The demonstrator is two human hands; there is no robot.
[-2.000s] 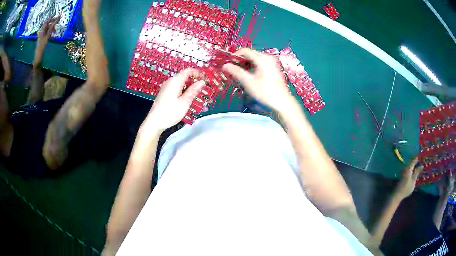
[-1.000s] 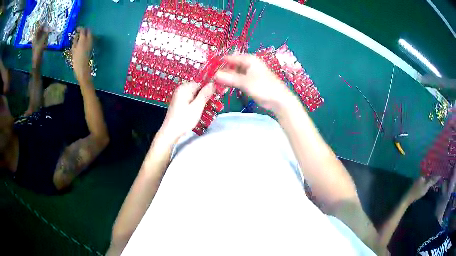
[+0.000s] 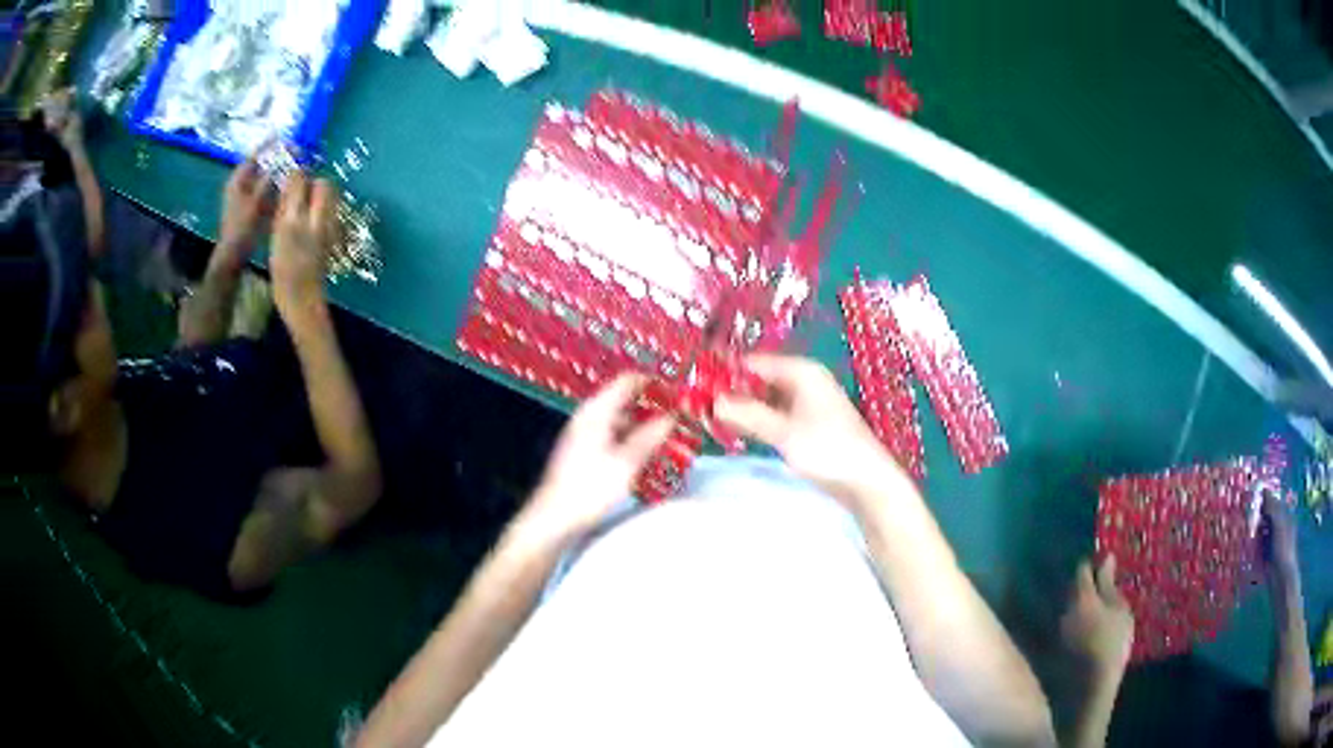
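My left hand [image 3: 592, 456] and my right hand [image 3: 801, 417] are close together near the bench's front edge, both gripping a red board strip [image 3: 667, 465] with components. Its upper part is blurred and partly hidden by my fingers. A large red PCB panel [image 3: 585, 249] lies just beyond my left hand. Thin red edge rails [image 3: 809, 219] are heaped at the panel's right side. Two board strips [image 3: 947, 373] lie side by side to the right of my right hand. No cutters can be made out.
A blue bin [image 3: 339, 88] of white parts, white pieces [image 3: 504, 47] and small metal parts [image 3: 351, 241] are at the left by a seated person [image 3: 219, 453]. Another person's hands hold a red panel [image 3: 1181, 548] at the right. Small red PCBs [image 3: 848, 21] lie at the top.
The view has shifted, so the bench things sit lower and further right. My hands have come closer together on the strip. The neighbour's panel at the right now shows flatter and more fully.
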